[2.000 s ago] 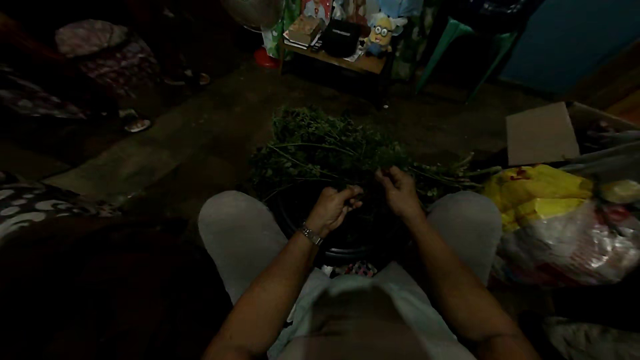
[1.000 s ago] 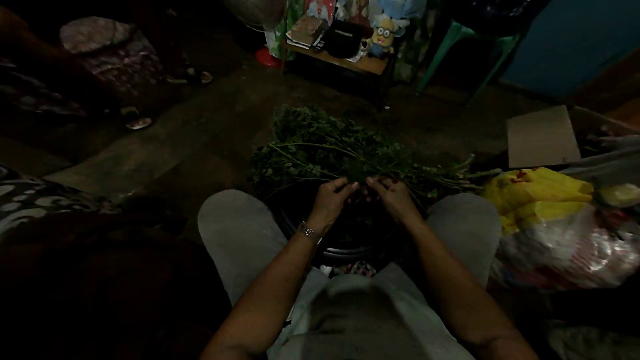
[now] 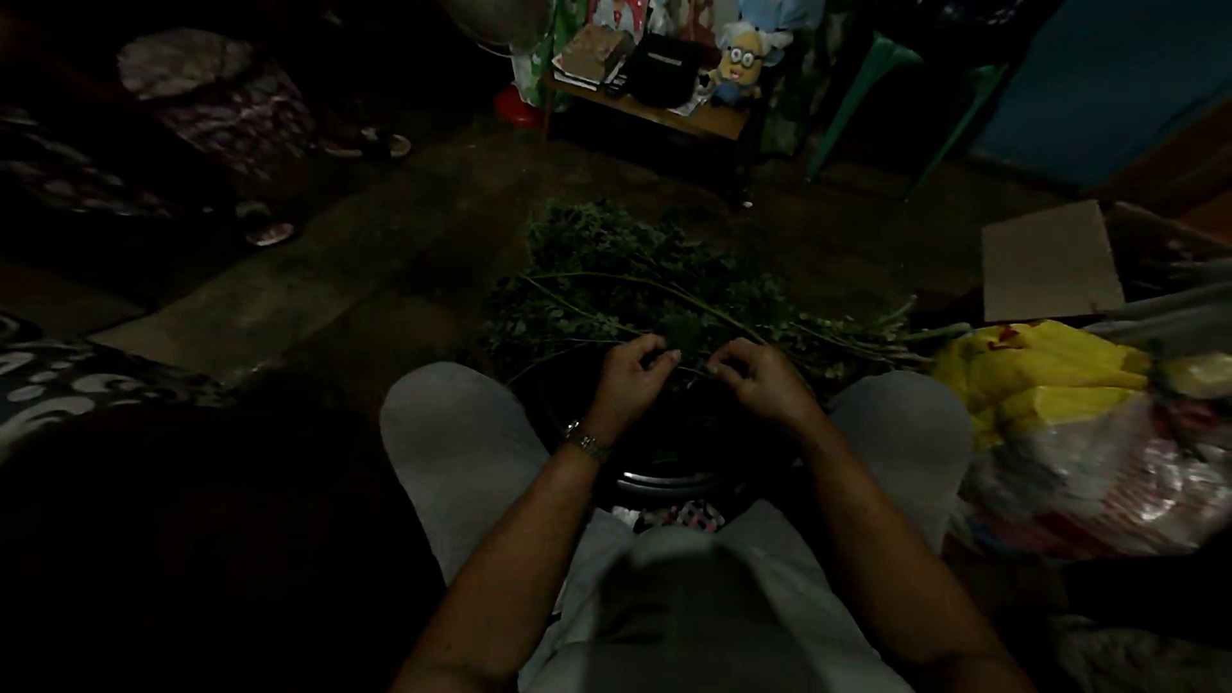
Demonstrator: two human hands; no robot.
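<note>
Between the knees stands a dark round basin [image 3: 664, 481], its inside too dark to make out. A pile of leafy green branches [image 3: 616, 279] lies across its far side, with the bare stems pointing right. My left hand [image 3: 637, 380], with a metal watch at the wrist, is over the basin with thumb and fingertips pinched on a thin leafy sprig [image 3: 685, 370]. My right hand [image 3: 760, 380] faces it, a short way to the right, fingertips curled together at the sprig's other side. How firmly each hand grips the sprig is hard to see.
At the right are a yellow plastic bag [image 3: 1049, 371], clear plastic bags [image 3: 1107, 472] and a cardboard box flap [image 3: 1049, 265]. Ahead stand a small wooden table [image 3: 693, 120] holding a plush toy [image 3: 739, 63], and a green plastic stool [image 3: 857, 101]. A person's sandalled foot [image 3: 269, 231] is at left.
Both hands came together over the basin, then parted slightly. The right hand is lower and nearer the basin than two seconds ago. The branches lie much as before.
</note>
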